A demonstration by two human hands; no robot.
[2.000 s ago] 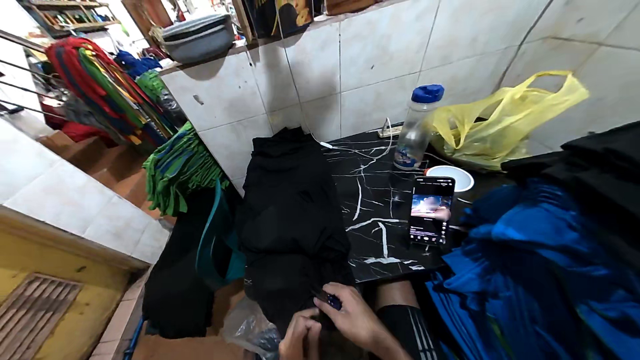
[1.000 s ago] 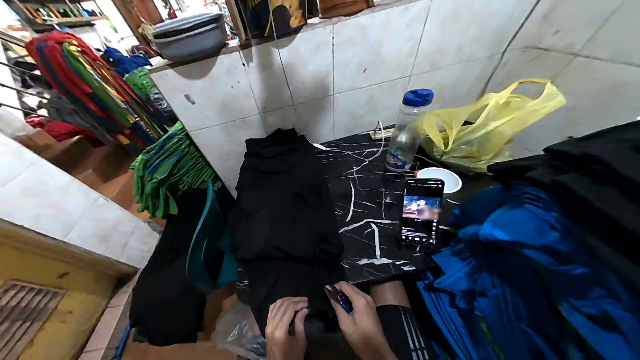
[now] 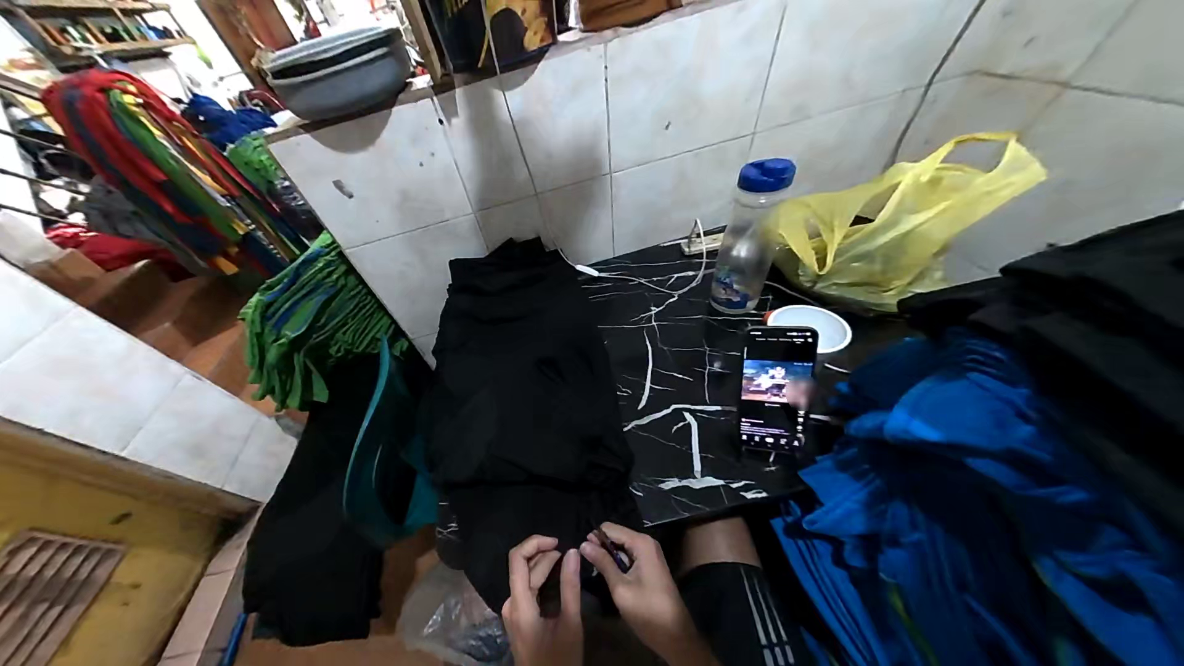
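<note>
Black fabric (image 3: 527, 388) lies folded over the dark marble-patterned table (image 3: 675, 370) and hangs over its near edge. At that edge my left hand (image 3: 544, 592) has its fingers bent, thumb and fingertips at the fabric; whether it pinches cloth is hard to tell. Beside it, my right hand (image 3: 638, 578) holds a small dark tool (image 3: 612, 548), perhaps thread snips, between thumb and fingers. The two hands are close together over the dark cloth. A lit smartphone (image 3: 775, 388) stands upright on the table, right of the fabric.
Behind the phone are a plastic bottle with a blue lid (image 3: 745, 240), a white bowl (image 3: 814, 328) and a yellow plastic bag (image 3: 888, 231). Blue fabric (image 3: 980, 462) is heaped at the right. Green fabric strips (image 3: 314, 324) and a teal strap (image 3: 365, 453) hang at the left. A clear plastic bag (image 3: 458, 620) lies below.
My left hand has lifted from lying flatter on the black fabric, its fingers now bent and raised. My right hand still holds the small tool.
</note>
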